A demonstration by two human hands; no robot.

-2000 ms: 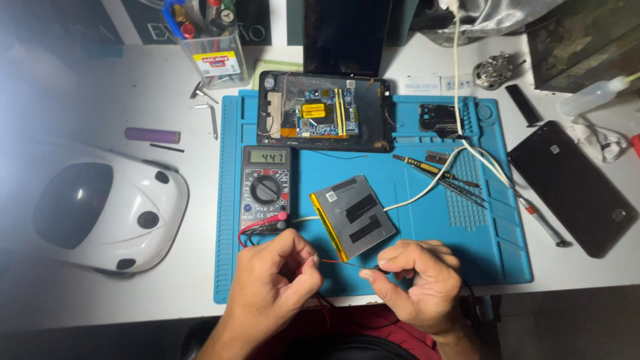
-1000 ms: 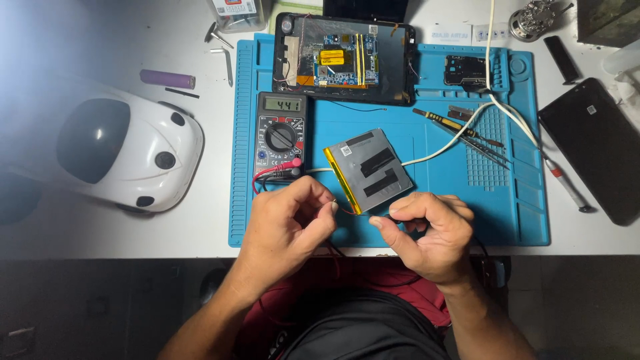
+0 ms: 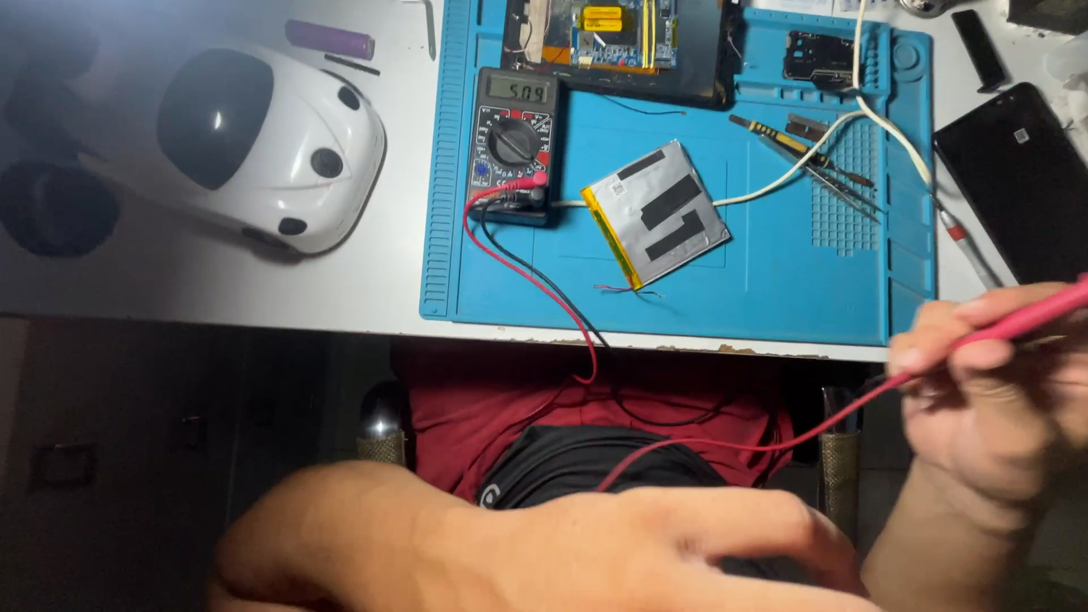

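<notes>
In my right hand (image 3: 994,382), at the right edge, is a red multimeter probe (image 3: 1028,319); its tip is out of frame. My left hand (image 3: 680,544) reaches across my lap at the bottom, fingers pointing right and partly cut off, so its grip is unclear. A silver flat battery pack (image 3: 659,212) with black tape strips and yellow tape lies on the blue repair mat (image 3: 765,297), its short wires loose at the lower corner. Left of it stands the digital multimeter (image 3: 514,144), display lit, with red and black leads plugged in.
An opened tablet (image 3: 705,51) with a circuit board lies at the mat's top. Tweezers and a yellow-black tool (image 3: 778,140) rest near a white cable (image 3: 769,183). A white toy car (image 3: 297,127) and a purple cylindrical cell (image 3: 330,40) are left; a black phone (image 3: 1020,178) lies right.
Both hands have left the battery's wires. My right hand has moved right with the red probe, and my left hand has come down across my lap. The meter's reading has changed.
</notes>
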